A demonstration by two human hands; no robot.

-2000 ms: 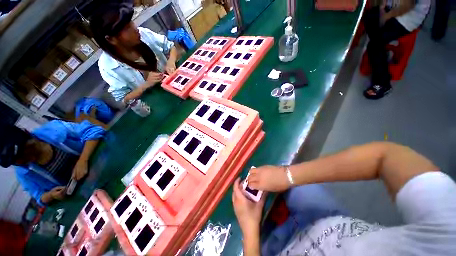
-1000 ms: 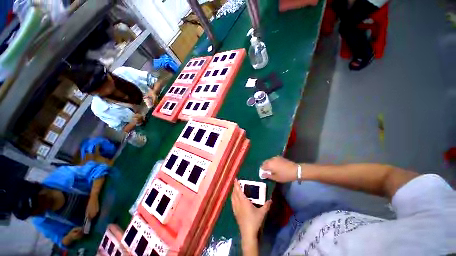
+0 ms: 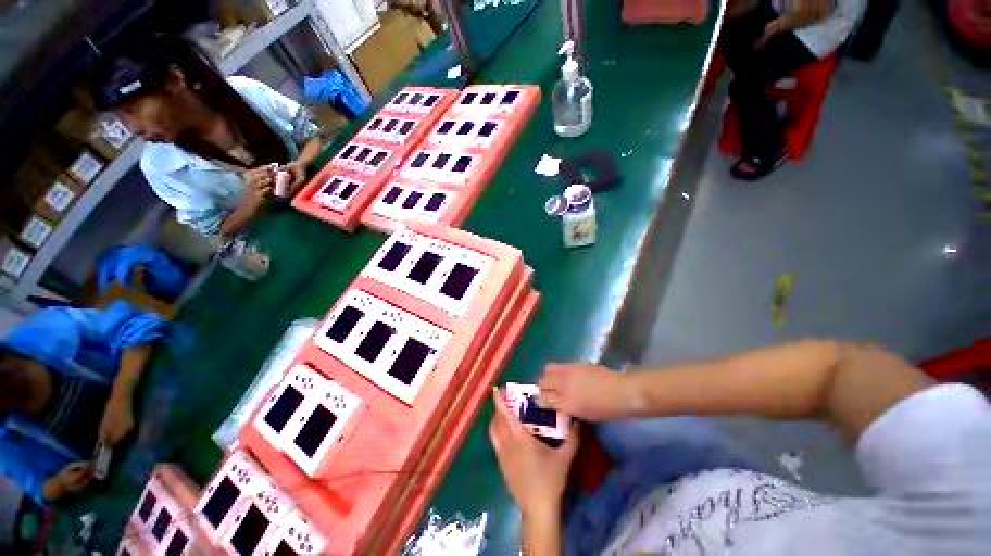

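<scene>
My left hand [image 3: 530, 462] holds a white panel with a dark window [image 3: 540, 415] at the bench edge, window facing up. My right hand [image 3: 596, 392] is over the panel's upper right part, fingers bent down onto it. The white cloth pinched in its fingers a moment ago is hidden under them now. Left of my hands, a stack of pink foam trays [image 3: 375, 440] holds white panels in rows of two or three, with a bare pink strip beside the row of two.
Beyond are two more pink trays [image 3: 471, 154], a pump bottle [image 3: 572, 103], a small labelled jar [image 3: 579, 223] and a black pad [image 3: 590, 171]. Clear film [image 3: 448, 534] lies beside the stack. Two people sit across the bench; another sits on a red stool [image 3: 810, 109].
My right hand has moved from beside the panel onto it, covering the cloth. The panel has turned slightly in my left hand. The camera view has shifted.
</scene>
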